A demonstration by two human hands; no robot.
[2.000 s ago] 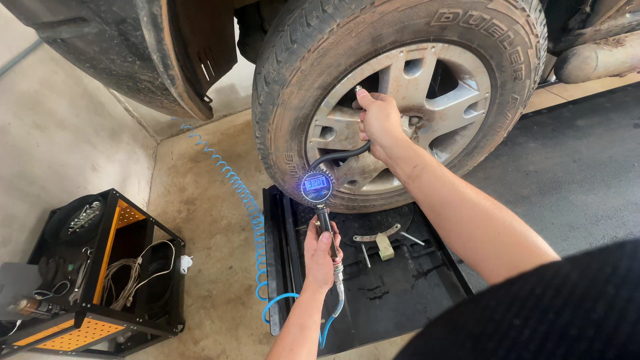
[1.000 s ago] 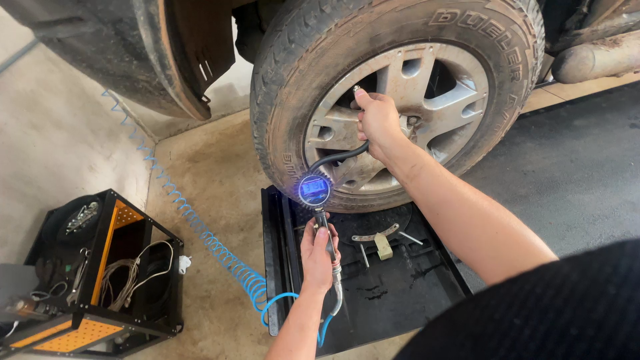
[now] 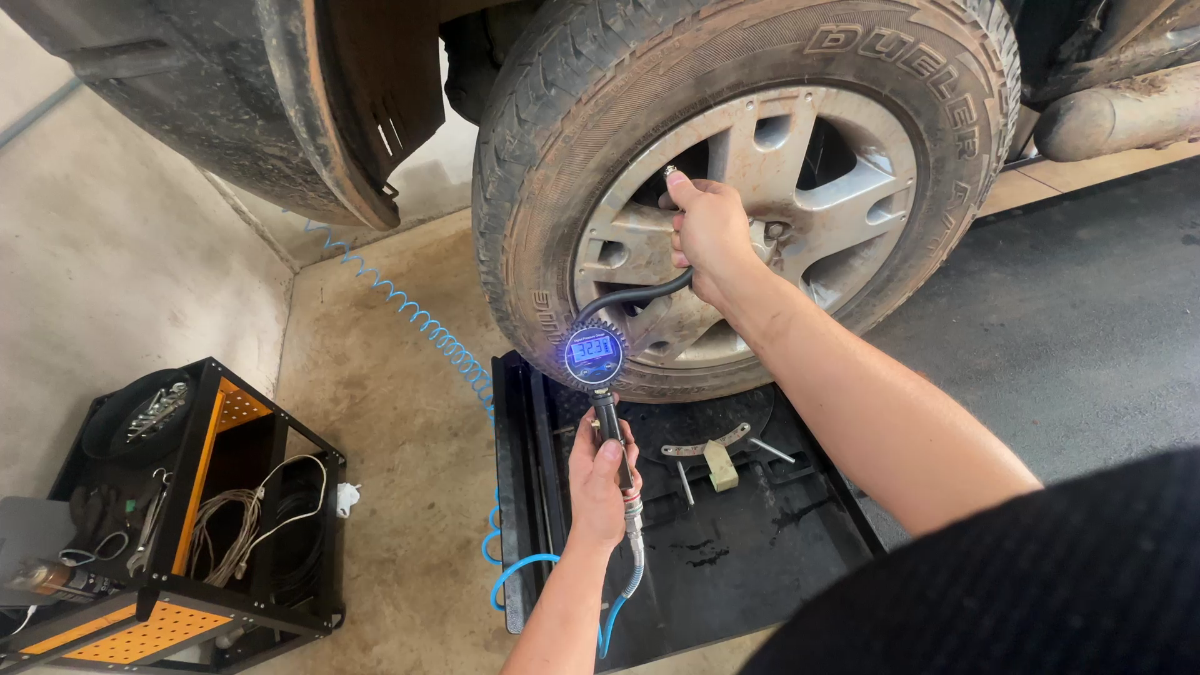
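Note:
My left hand (image 3: pixel 603 473) is closed around the black handle of a digital tire inflator gauge (image 3: pixel 593 354), whose round display is lit blue. A black rubber hose (image 3: pixel 630 294) curves from the gauge up to my right hand (image 3: pixel 708 225), which grips its end, with the metal chuck (image 3: pixel 670 172) showing past the thumb at the rim of the alloy wheel (image 3: pixel 848 202). The valve stem is hidden. The muddy tire (image 3: pixel 534 187) stands on a black platform (image 3: pixel 712 600). A blue coiled air hose (image 3: pixel 441 337) connects to the handle's lower end by a metal fitting (image 3: pixel 634 516).
At the left stands a black and orange tool cart (image 3: pixel 208 469) with wrenches, gloves and coiled cable. A curved metal scale (image 3: pixel 705 441) and a pale block (image 3: pixel 720 466) lie on the platform below the tire. The vehicle's fender liner (image 3: pixel 216 103) hangs at the upper left.
The blue coiled hose has swung about at the left of the platform. Both hands keep their places, on the gauge handle and at the wheel.

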